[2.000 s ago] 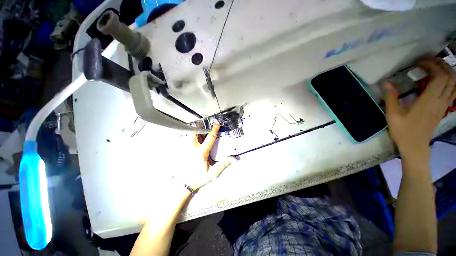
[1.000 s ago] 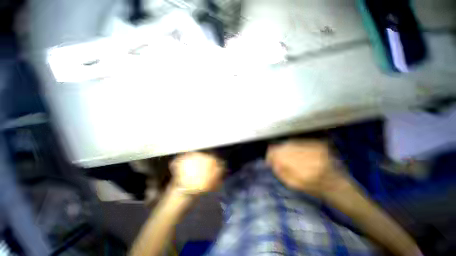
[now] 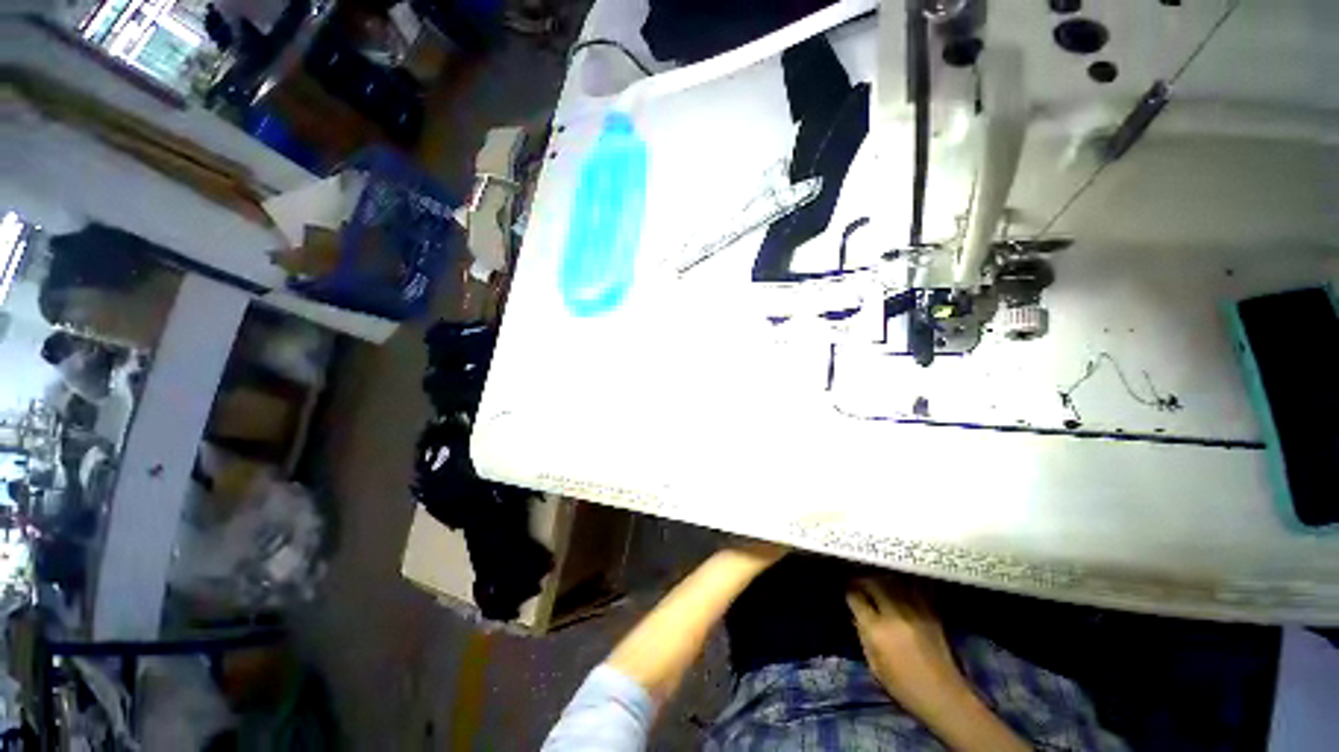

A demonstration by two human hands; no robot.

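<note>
My left hand reaches under the table's near edge, and its fingers are hidden there. My right hand is in my lap below the edge, fingers bent; what it may hold is not visible. On the table, the presser foot and needle area of the sewing machine is bare of hands. A white slotted strip lies left of it beside black fabric pieces. The phone in its teal case lies at the right. Dark thread ends lie between foot and phone.
The bright blue lamp head hangs over the table's left part. A cardboard box with black cloth stands on the floor left of the table. A blue crate stands further back. White paper is at lower right.
My left hand has left the presser foot and my right hand the table's right end; both are now at the near edge. The view has swung left, showing the floor and box.
</note>
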